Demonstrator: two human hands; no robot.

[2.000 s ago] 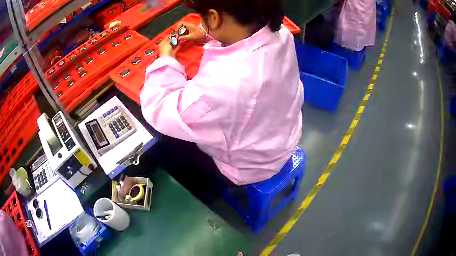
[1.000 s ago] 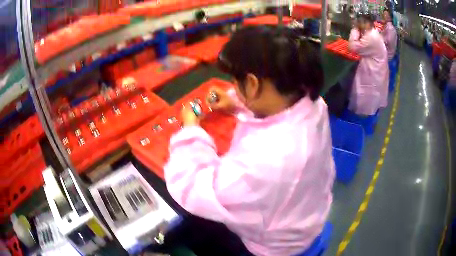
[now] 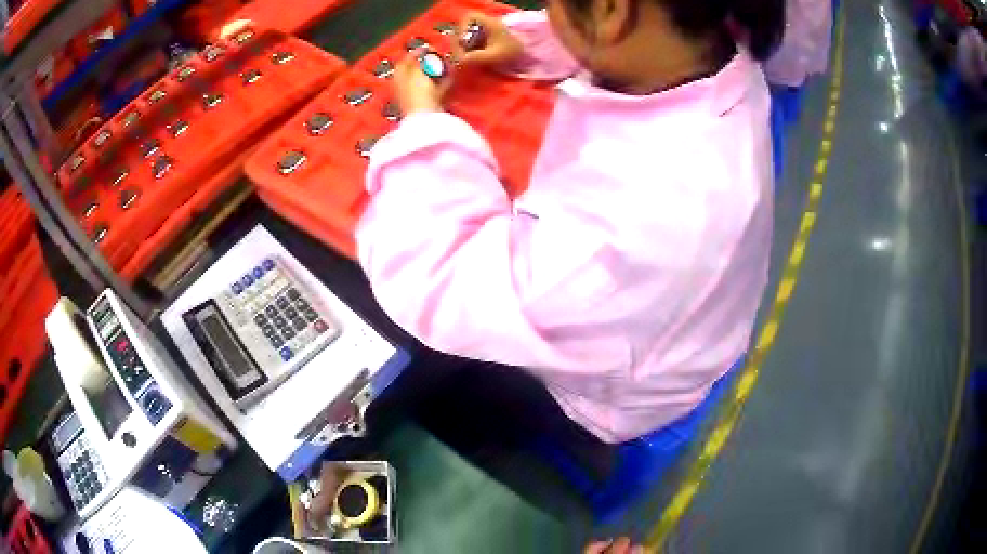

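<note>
Fingertips of what looks like my right hand (image 3: 614,546) show at the bottom edge, cut off; whether they hold anything is hidden. My left hand is not in view. A calculator (image 3: 260,327) lies on papers on a clipboard (image 3: 344,417). Left of it stands a white bench tester (image 3: 141,395). Below the clipboard, an open box (image 3: 344,465) holds a yellow tape roll (image 3: 357,501). A seated worker in a pink smock (image 3: 584,233) holds a watch head (image 3: 433,65) in one hand and a dark piece (image 3: 472,37) in the other, over a red tray (image 3: 325,195).
More red trays (image 3: 184,206) with watch heads stand at left behind a metal post. A second calculator (image 3: 81,465), a record sheet (image 3: 135,525) and a white cup (image 3: 287,546) lie lower left. A blue stool (image 3: 660,460) is under the worker. A yellow floor line (image 3: 795,260) runs along the aisle.
The view dipped back down after tilting up, so the box and tape roll show again and the far workers have mostly left the picture. The seated worker still holds pieces over the tray.
</note>
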